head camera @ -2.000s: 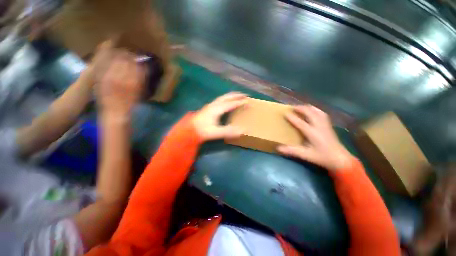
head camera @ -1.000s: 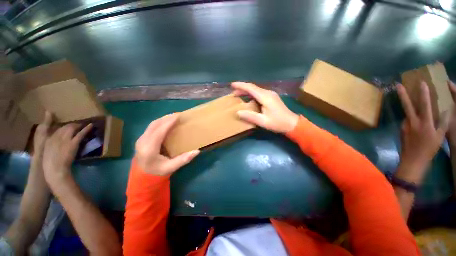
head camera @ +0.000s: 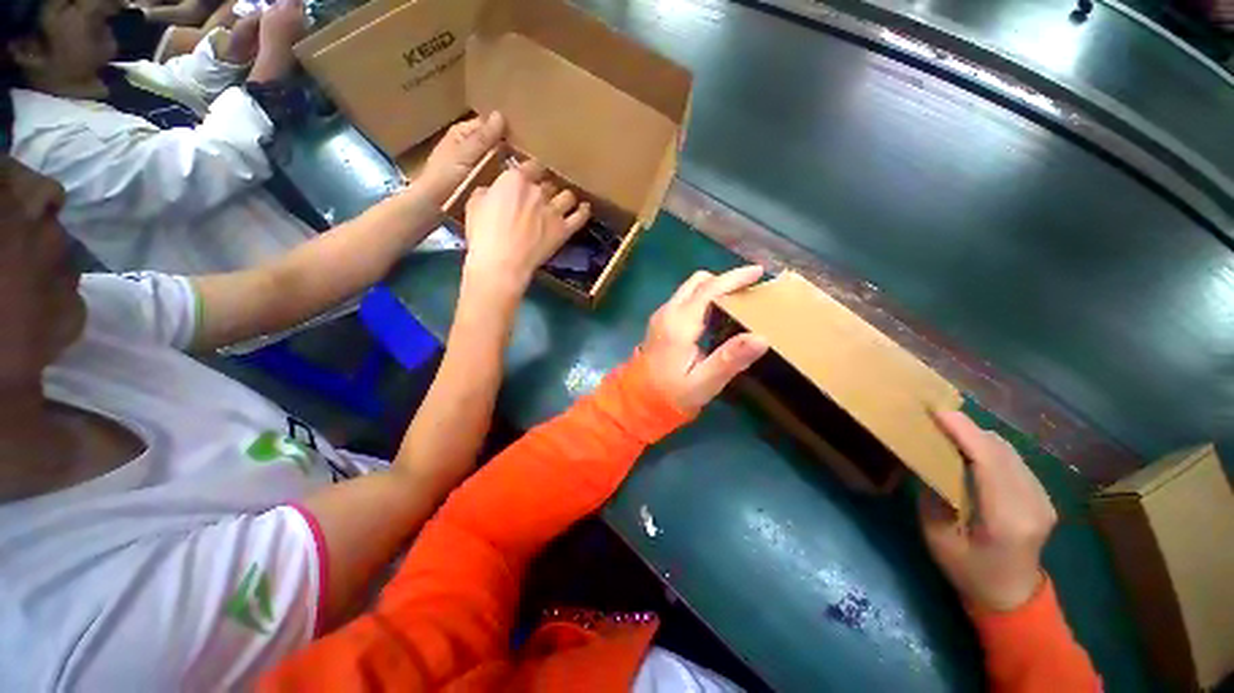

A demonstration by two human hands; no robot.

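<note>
A brown mailer box (head camera: pixel 859 366) sits on the green bench ledge in front of me, its lid partly raised along the side facing me. A dark gap shows under the lid; the contents cannot be made out. My left hand (head camera: pixel 704 339) holds the box's left end, with fingers on the lid corner and thumb at the opening. My right hand (head camera: pixel 995 515) grips the lid's right end, fingers at its corner.
Another closed mailer box (head camera: pixel 1177 542) stands at the right edge. At left, a neighbouring worker's hands (head camera: pixel 521 217) are in an open box (head camera: pixel 575 102) with dark contents. A printed carton flap (head camera: pixel 406 75) stands behind. The conveyor belt (head camera: pixel 947 190) runs beyond.
The view has turned left. The box in my hands, closed before, now has its lid partly raised. My hands have shifted to the lid's two ends.
</note>
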